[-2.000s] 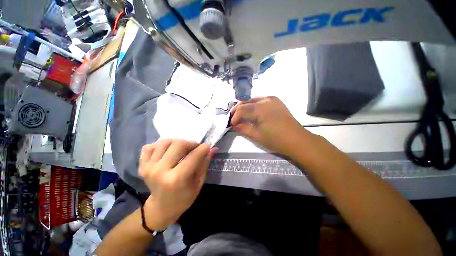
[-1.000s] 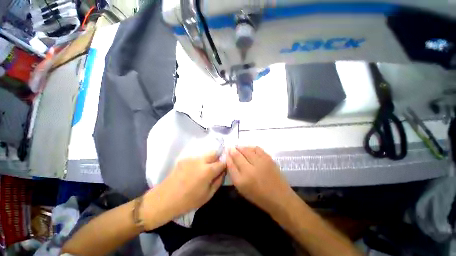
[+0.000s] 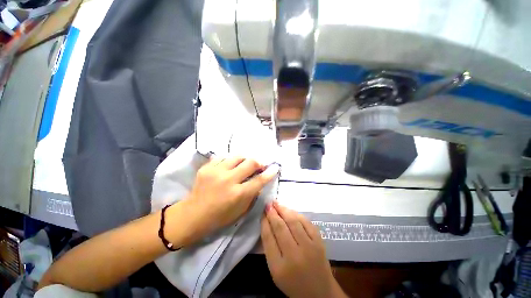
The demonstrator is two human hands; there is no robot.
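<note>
A pale fabric piece [image 3: 201, 250] with thin dark edging lies left of the needle area and hangs over the table's front edge. My left hand [image 3: 224, 189] lies on it, thumb and fingers pinching it near its right edge. My right hand [image 3: 294, 241] holds the same edge lower down with its fingertips, at the table's front edge. A dark grey fabric panel [image 3: 134, 110] lies in soft folds to the left. The white sewing machine head [image 3: 343, 35] is above and partly hides the needle area.
Black-handled scissors [image 3: 451, 204] and yellow-green snips [image 3: 492, 209] lie at the right. A dark grey block or fabric stack [image 3: 381, 157] is right of the needle area. A printed ruler [image 3: 372, 233] runs along the front edge. A grey-beige board [image 3: 20, 128] is at the far left.
The view has moved closer to the machine head. My hands came together, then separated, with my left hand now higher on the pale fabric and my right hand lower. More pale fabric hangs over the front edge.
</note>
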